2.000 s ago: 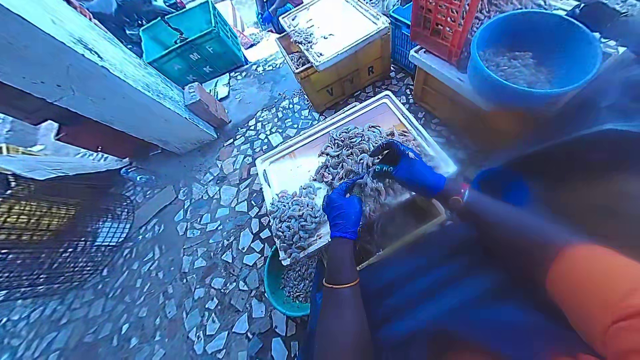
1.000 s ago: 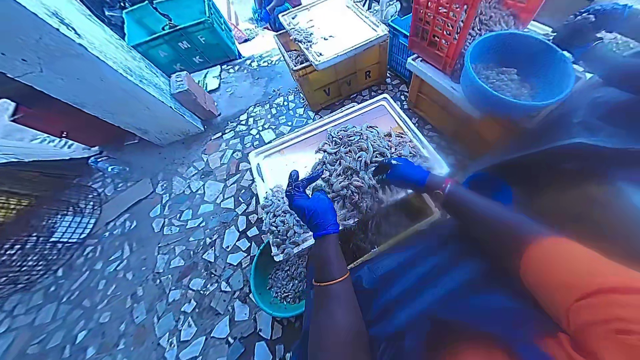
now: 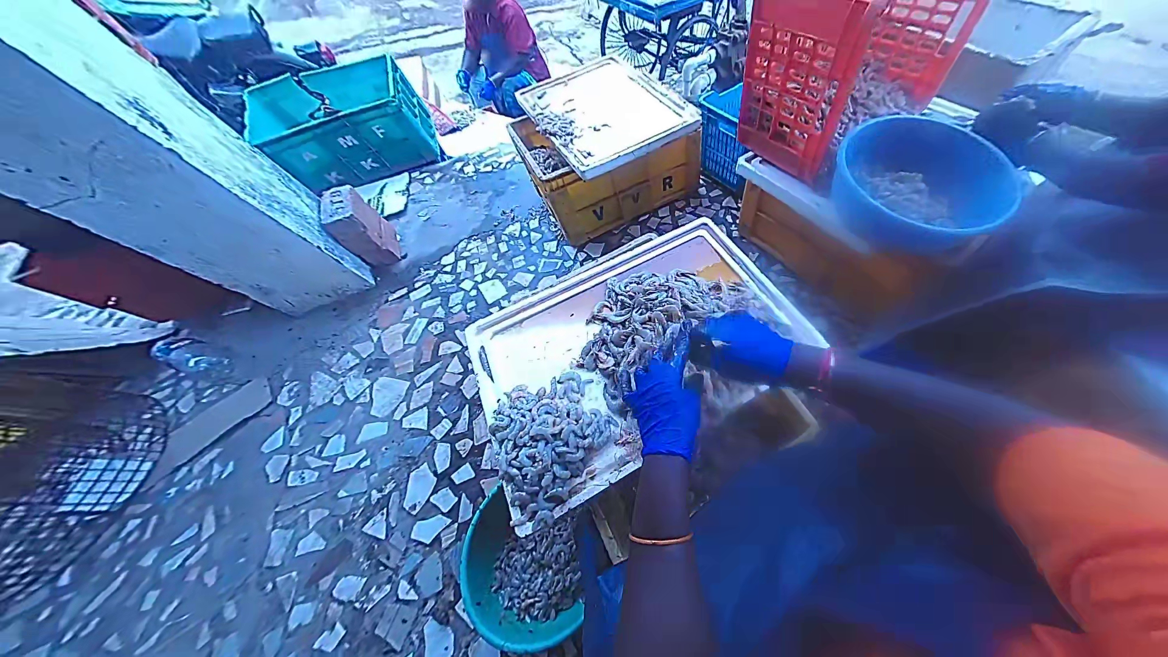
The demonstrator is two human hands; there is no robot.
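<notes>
A shallow white tray (image 3: 538, 338) lies tilted in front of me. On it are a large heap of shrimp (image 3: 639, 310) near the middle and a second pile of curled, paler shrimp (image 3: 547, 438) at the lower left corner. My left hand (image 3: 666, 406), in a blue glove, is at the lower edge of the large heap. Close against its fingertips is my right hand (image 3: 744, 347), also blue-gloved. Whether a shrimp is between the fingers cannot be told. Below the tray's left corner, a green basin (image 3: 479, 575) holds more small shrimp or shrimp parts.
Beyond the tray stand a yellow crate (image 3: 630, 196) with a white lid (image 3: 630, 109), a teal crate (image 3: 347, 119) and red crates (image 3: 794, 91). A blue basin (image 3: 926, 182) is at the right. A brick (image 3: 360, 224) lies by the wall. A person (image 3: 502, 55) sits behind; another is blurred at right.
My left hand was apart from the right with fingers spread a second ago; now both meet at the heap's lower edge.
</notes>
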